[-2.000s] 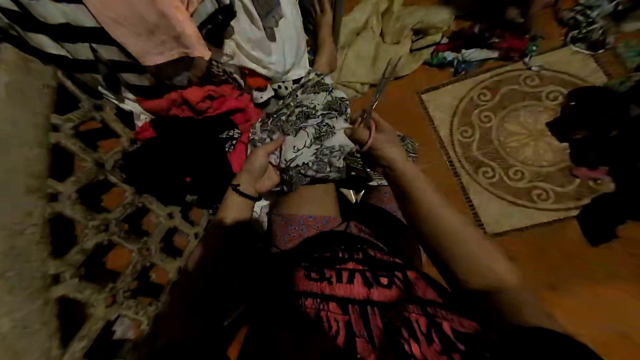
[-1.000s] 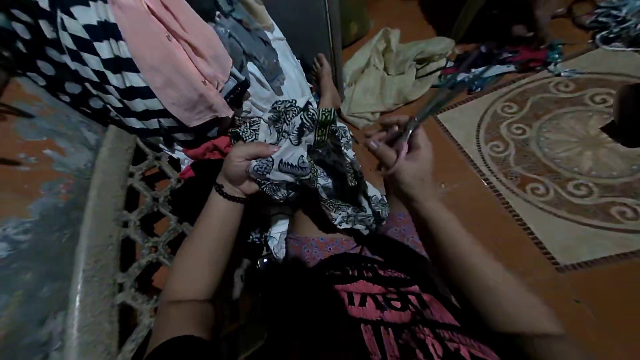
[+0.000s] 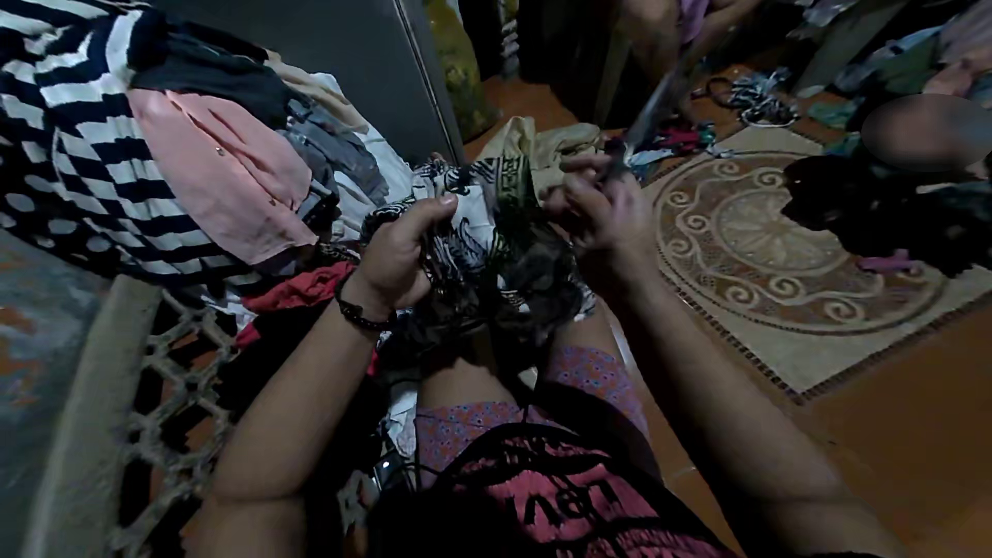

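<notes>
A black-and-white patterned cloth [image 3: 473, 225] lies bunched over my lap, with a dark green part at its right. My left hand [image 3: 399, 252] grips its left edge, thumb on top. Above the cloth's right side, my right hand [image 3: 601, 209] holds scissors [image 3: 651, 116], blurred, their blades pointing up and away from me. Whether the right fingers also touch the cloth is unclear.
Striped and pink garments [image 3: 225, 170] are heaped at the left, above a lattice-sided bench [image 3: 174, 387]. A beige cloth [image 3: 562, 147] lies ahead. Right of me are a patterned floor medallion [image 3: 775, 232], dark clothing [image 3: 914, 209] and another person.
The patterned cloth has been shifted and bunched, its dark green part now showing more than two seconds ago. The scissors stay in my right hand. The view has turned and tilted up.
</notes>
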